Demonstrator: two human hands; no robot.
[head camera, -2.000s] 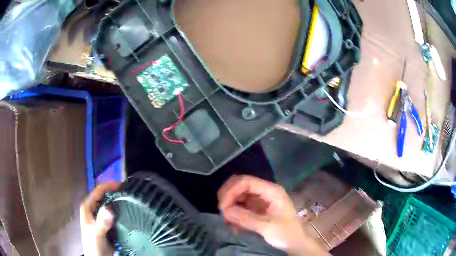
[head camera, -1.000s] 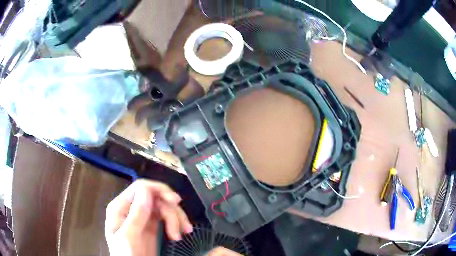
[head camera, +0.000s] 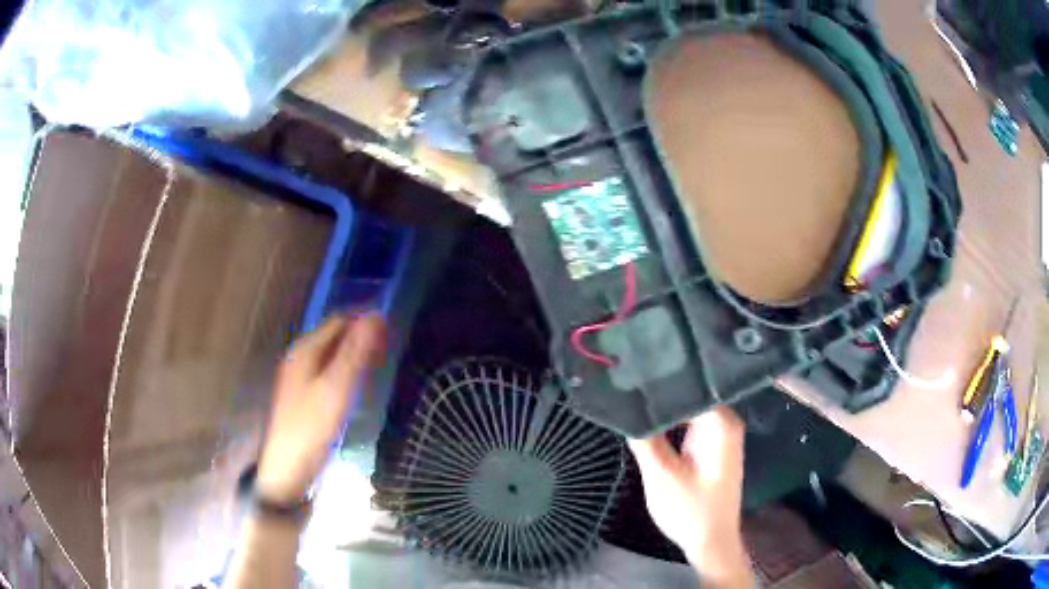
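The dark grey fan base frame (head camera: 713, 345) lies over the bench edge, with a green circuit board (head camera: 596, 228), a red wire (head camera: 628, 301) and a yellow-edged silvery piece (head camera: 880, 224) in it. The round fan grille (head camera: 512, 489) faces up over my lap below the frame. My left hand (head camera: 322, 397) is blurred, left of the grille and in front of the blue crate's edge; I cannot tell whether it holds anything. My right hand (head camera: 699, 489) is at the frame's lower edge, its fingertips partly hidden there, so its grip is unclear.
A blue crate rim (head camera: 342, 247) and a brown carton (head camera: 207, 311) are at left, under a clear plastic bag (head camera: 150, 58). Dark blades (head camera: 431, 52) lie behind the frame. A yellow-handled screwdriver (head camera: 985, 374), blue-handled cutters (head camera: 981, 443) and a loose board (head camera: 1004, 127) are at right.
The view has shifted, so the frame shows higher and further right. The grille now shows whole. My left hand is away from it by the blue crate; my right hand has risen to the frame's edge.
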